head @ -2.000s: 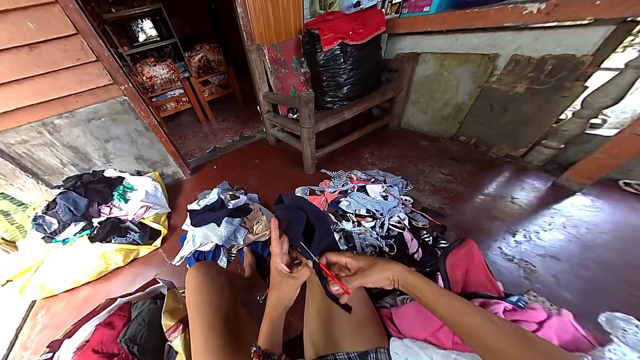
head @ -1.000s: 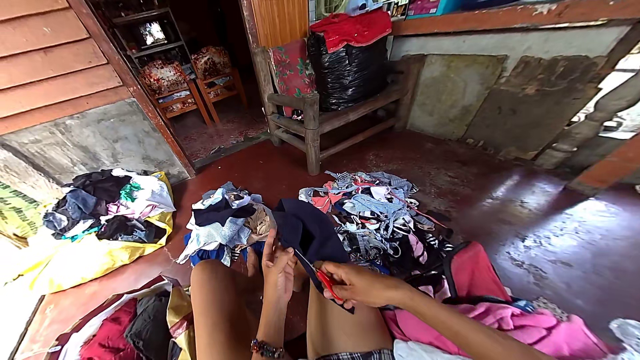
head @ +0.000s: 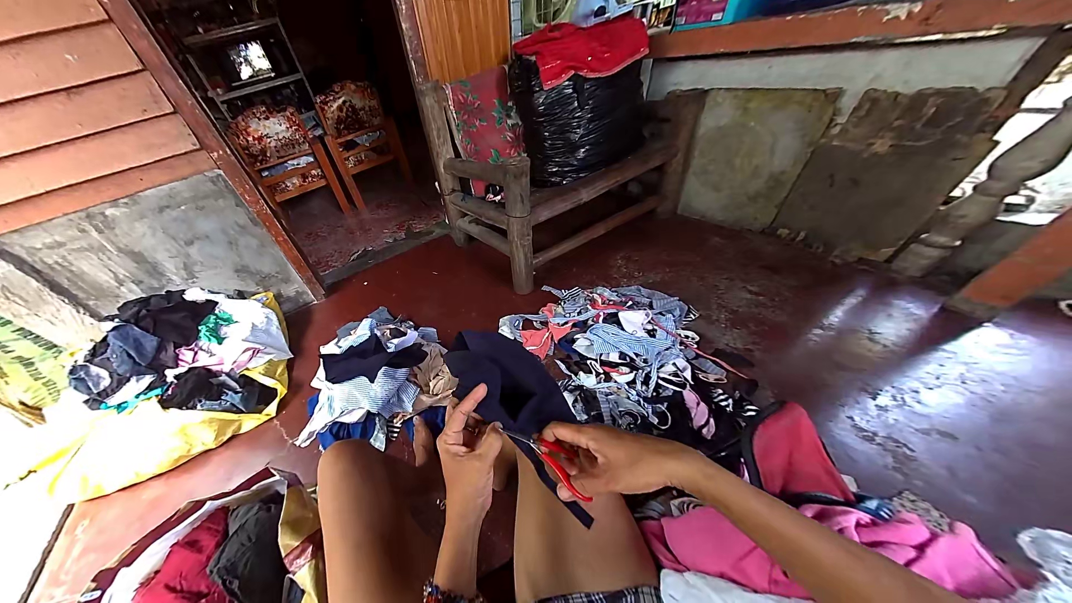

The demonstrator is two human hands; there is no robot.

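Observation:
My right hand point(head: 615, 459) is closed around the red handles of a pair of scissors point(head: 563, 469), whose blades point left toward my other hand. Between thumb and fingers, my left hand point(head: 471, 444) pinches the edge of a dark navy cloth point(head: 507, 381), index finger raised. The blades lie at the cloth's edge, and a narrow navy strip point(head: 569, 500) hangs down past the scissors over my thigh. How far the blades are apart is unclear.
Cloth scraps point(head: 624, 352) and folded pieces point(head: 368, 377) lie heaped on the red floor. A yellow sack with clothes point(head: 251, 398) is at left, pink fabric point(head: 837, 544) at lower right. A wooden bench point(head: 519, 209) holds a stuffed black bag point(head: 578, 117).
The navy cloth has shifted in my left hand and now spreads up and left of the scissors. A strip hangs lower over my thigh than one second ago.

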